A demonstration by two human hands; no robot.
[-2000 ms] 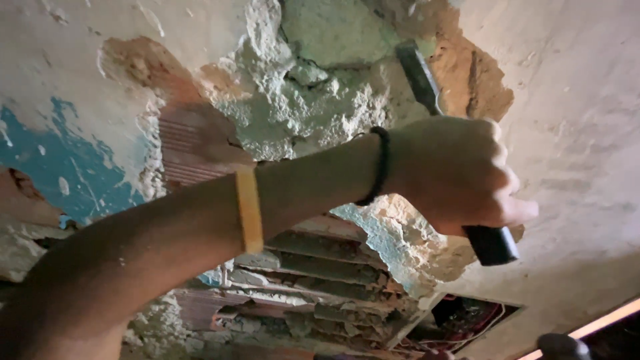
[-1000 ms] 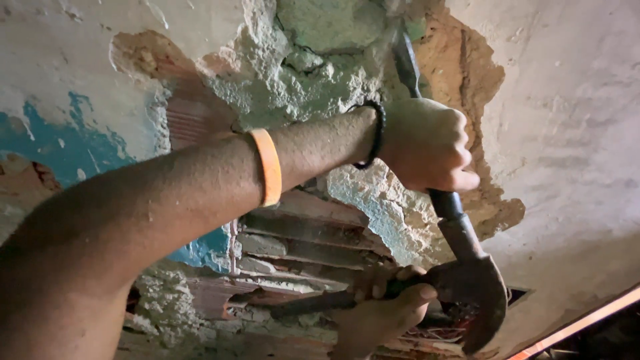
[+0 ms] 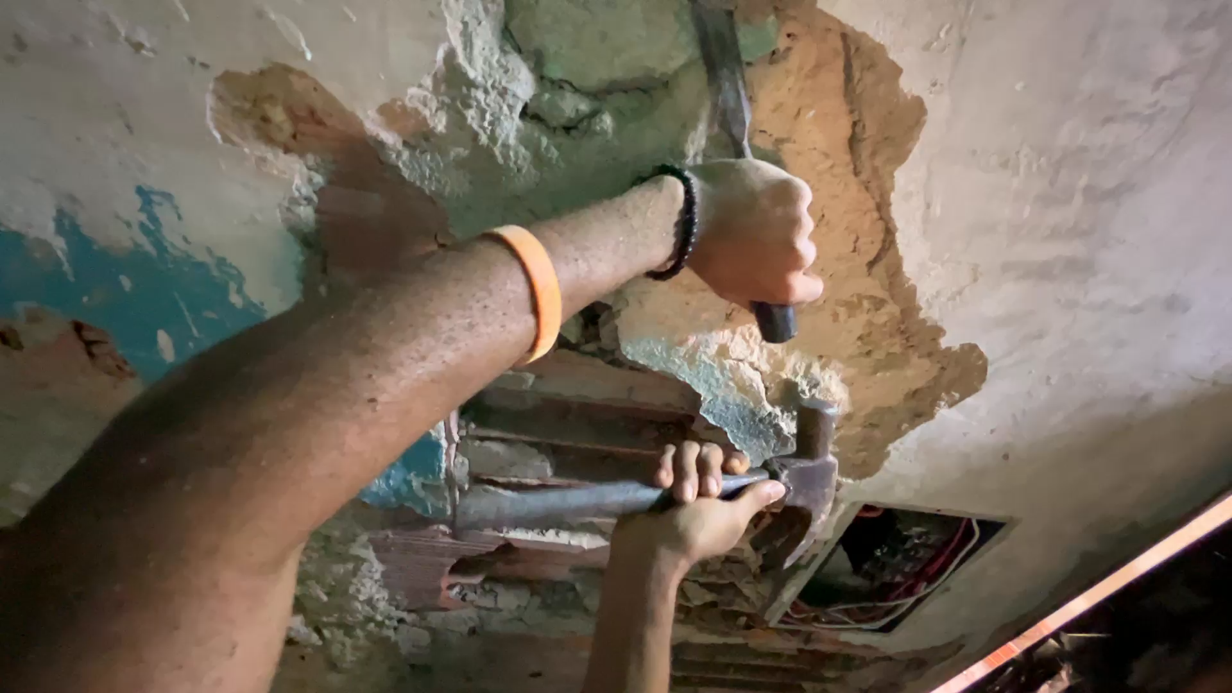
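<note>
My left hand [image 3: 756,233], with a black beaded bracelet and an orange wristband on its arm, is closed around the dark handle of a flat chisel [image 3: 724,82]. The blade points up against broken plaster, and the handle's butt shows below my fist. Lower down, my right hand [image 3: 707,496] grips a claw hammer [image 3: 808,474] close to its head. The hammer's face points up toward the chisel's butt, with a gap between them. Its shaft runs left across exposed hollow clay bricks [image 3: 587,399].
Around the hands is a damaged wall [image 3: 1068,221] with peeling cream and blue paint and bare mortar [image 3: 828,192]. An open recessed box [image 3: 890,568] holds loose wires at lower right. A bright straight edge [image 3: 1088,602] crosses the lower right corner.
One second ago the hammer head was up at the chisel's butt; now it is apart, below it. Two seconds ago my right hand was not plainly in view. My left hand keeps its hold.
</note>
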